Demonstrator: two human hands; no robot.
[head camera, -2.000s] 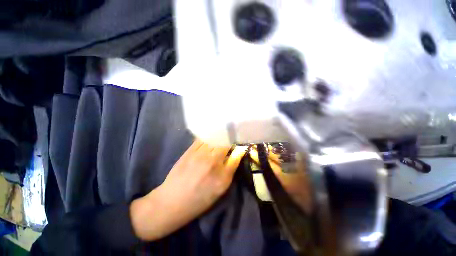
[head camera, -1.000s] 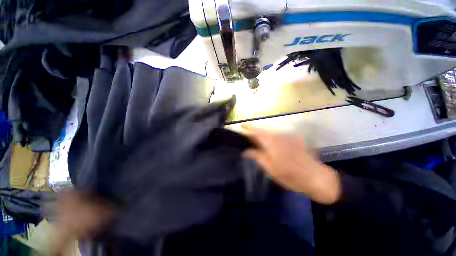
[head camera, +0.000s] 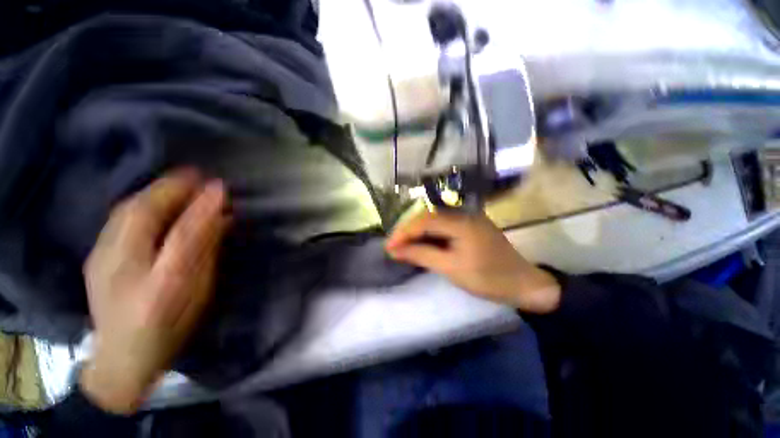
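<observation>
A dark grey garment (head camera: 265, 162) lies bunched over the left of the table, its edge reaching the lit needle area. My left hand (head camera: 158, 274), slightly blurred, lies on the garment at the left, fingers bent; whether it grips cloth cannot be told. My right hand (head camera: 466, 257) is just in front of the presser foot (head camera: 443, 188), thumb and fingertips pinching the garment edge. The white sewing machine head (head camera: 393, 94) stands above, blurred. Black strips (head camera: 605, 162) lie on the bed under the arm, partly hidden by it.
Dark snips (head camera: 654, 204) lie right of the strips. The white table's front edge (head camera: 385, 346) runs across in front of my lap. A brown cardboard piece (head camera: 19, 372) shows at the lower left. A dark framed item (head camera: 751, 181) stands at the far right.
The garment has moved from my lap up onto the table at the left and to the needle. My left hand has moved up; my right hand is now near the presser foot. The view is closer to the machine head.
</observation>
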